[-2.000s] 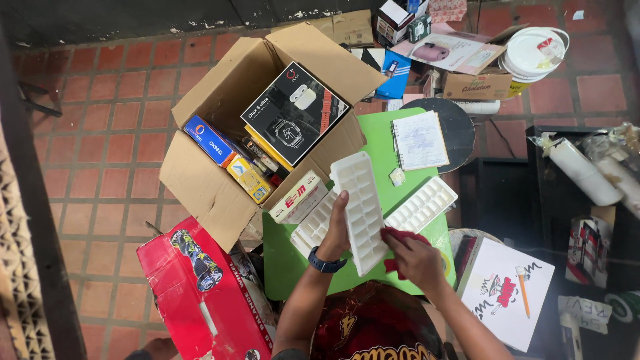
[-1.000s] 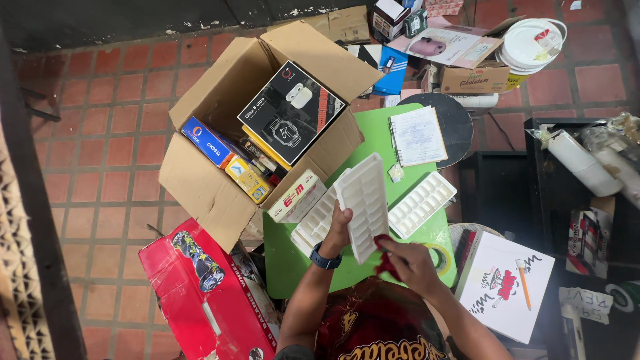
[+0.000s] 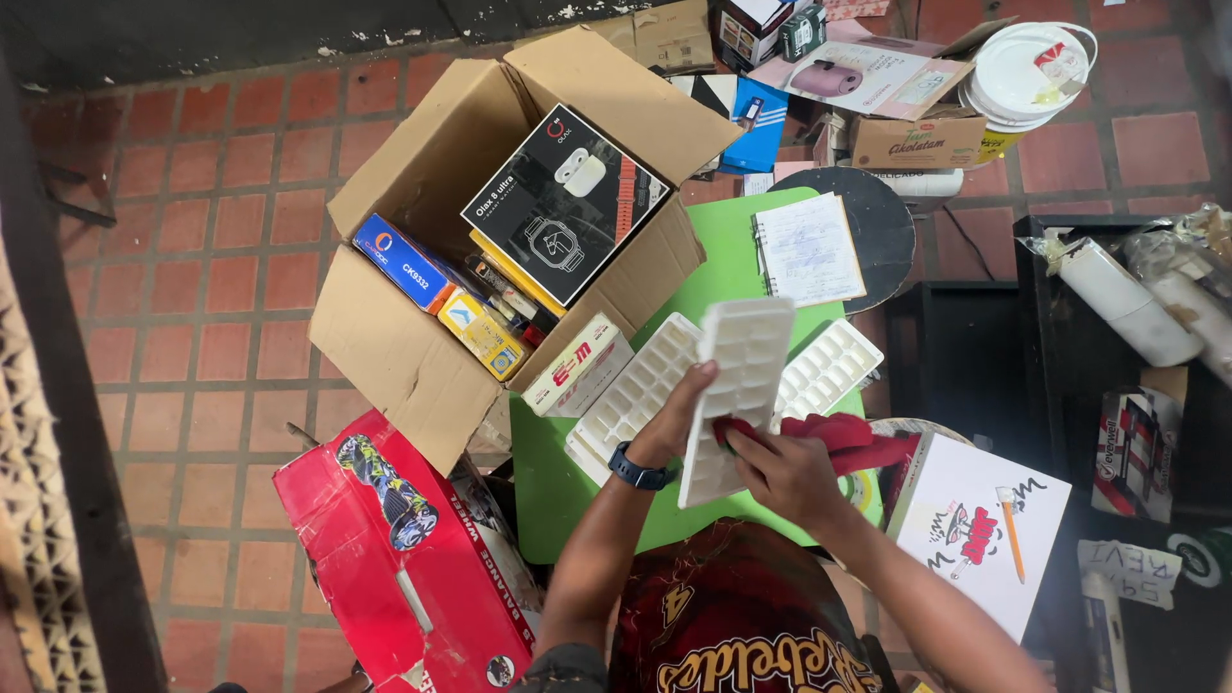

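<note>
My left hand (image 3: pixel 679 414), with a dark watch at its wrist, grips the left edge of a white plastic ice cube tray (image 3: pixel 749 356), held tilted above the green table. My right hand (image 3: pixel 784 474) presses a red cloth (image 3: pixel 842 441) into the tray's lower cells, and the rest of the cloth hangs out to the right. A second white ice cube tray (image 3: pixel 640 385) lies on the green table (image 3: pixel 577 500) behind my left hand. Another such tray (image 3: pixel 830 371) rests to the right, partly hidden by the held one. A white box with red print (image 3: pixel 577 371) stands beside the left tray.
An open cardboard box (image 3: pixel 404 356) holding product boxes stands at the upper left. A red box (image 3: pixel 404 568) is at the lower left. A spiral notebook (image 3: pixel 810 250) lies on the table's far end. To the right are a white printed box (image 3: pixel 982 529) and black shelving (image 3: pixel 953 356).
The red cloth has moved with my right hand onto the held tray's lower cells and now spreads out to the right. My left hand keeps its grip on the tray.
</note>
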